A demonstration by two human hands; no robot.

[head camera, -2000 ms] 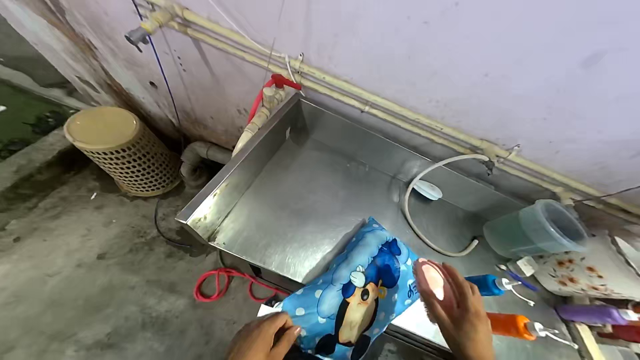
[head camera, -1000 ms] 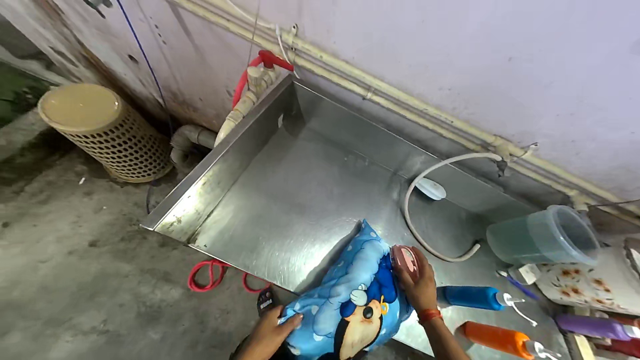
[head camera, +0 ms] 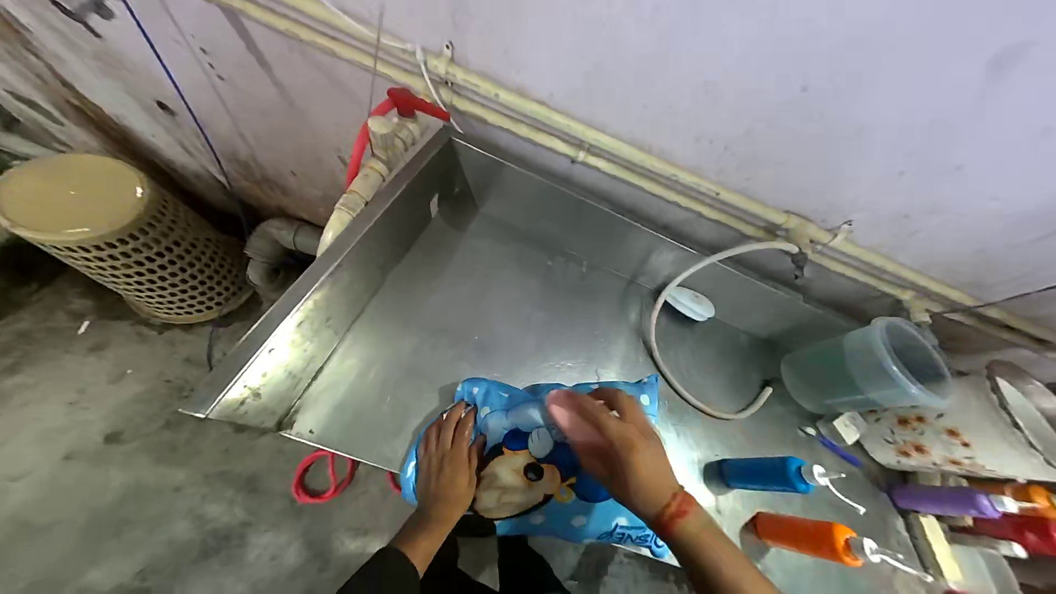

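Observation:
A blue cushion (head camera: 528, 487) with a cartoon print and white dots lies on the front edge of a stainless steel sink counter (head camera: 495, 305). My left hand (head camera: 447, 462) rests spread on the cushion's left part. In my right hand (head camera: 615, 454) is a pink, blurred object (head camera: 569, 415), probably a brush or a soap bar; it is over the cushion's upper right part. A red thread circles my right wrist.
Right of the cushion lie a blue bottle (head camera: 763, 474) and an orange bottle (head camera: 804, 538). A hose (head camera: 656, 330) curves by a white dish (head camera: 690, 304). A plastic tub (head camera: 866, 367) stands at right, a lidded basket (head camera: 157, 247) at left on the floor.
The cushion, previously tilted over the counter's front edge between my hands, now lies flatter on it. My left hand has moved onto its face, and the pink object is over the print.

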